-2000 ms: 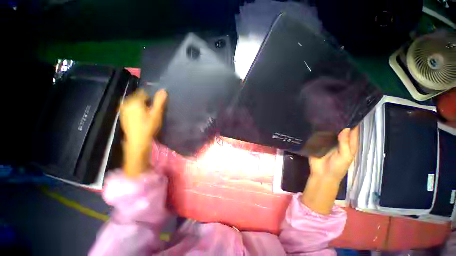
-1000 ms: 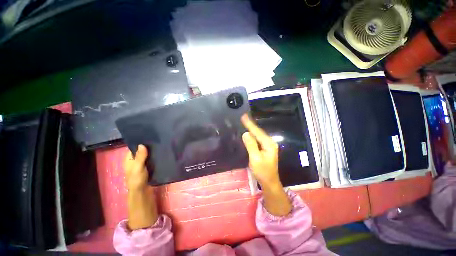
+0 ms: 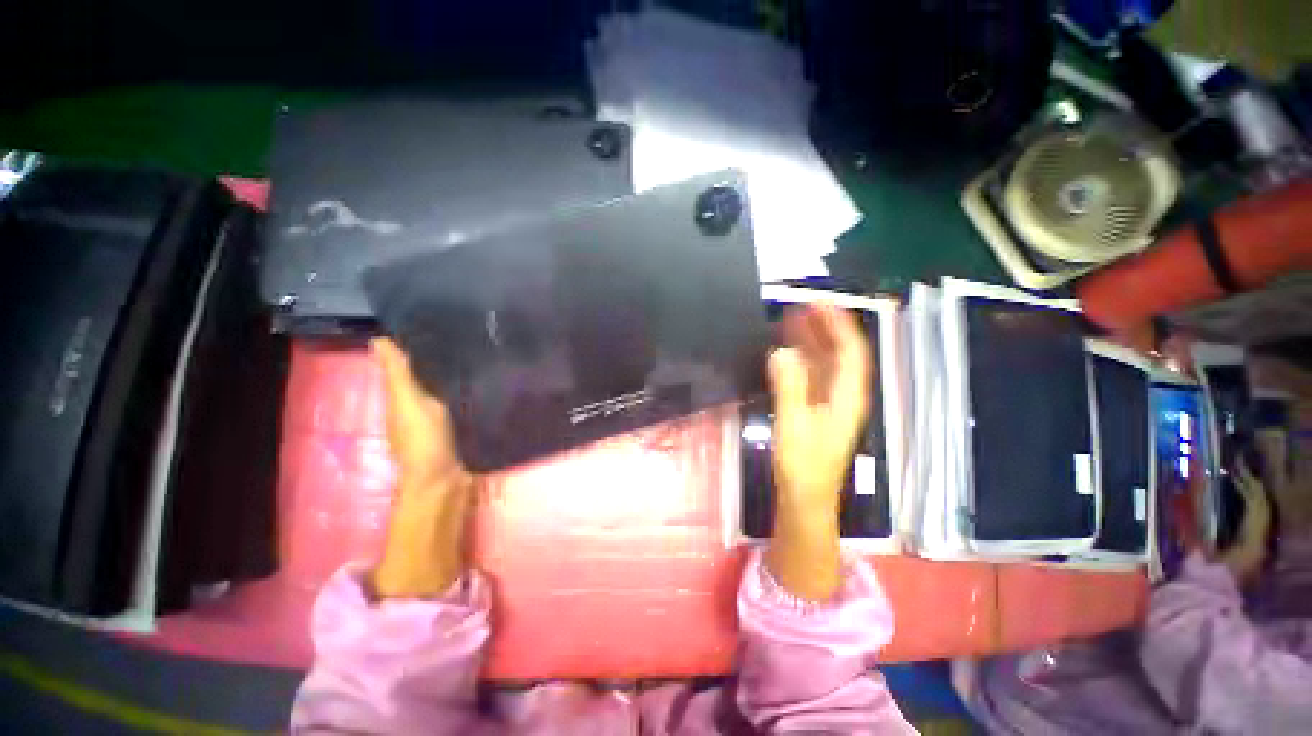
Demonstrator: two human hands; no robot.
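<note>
A dark grey tablet [image 3: 576,331] is held up, tilted, its back cover facing me, with a round black camera bump at the upper right corner and pale printing near the lower edge. My left hand [image 3: 425,482] is at its left edge, with some fingers hidden by it. My right hand [image 3: 817,439] is upright and blurred beside its right edge, fingers partly apart; whether it touches the tablet is unclear. Behind lies a stack of tablets [image 3: 432,166], back covers up, with shiny wrinkled reflections.
Dark tablets [image 3: 72,374] are stacked at left. At right, tablets [image 3: 1029,417] with white labels lie on white sheets. Fanned white paper [image 3: 734,144], a cream fan [image 3: 1086,194] and an orange-red cylinder [image 3: 1266,245] are behind. Another person's hand [image 3: 1249,518] shows at far right.
The view has shifted. The held tablet has turned slightly, its right end higher. My right hand's fingers have moved off the tablet's back face to beside its right edge.
</note>
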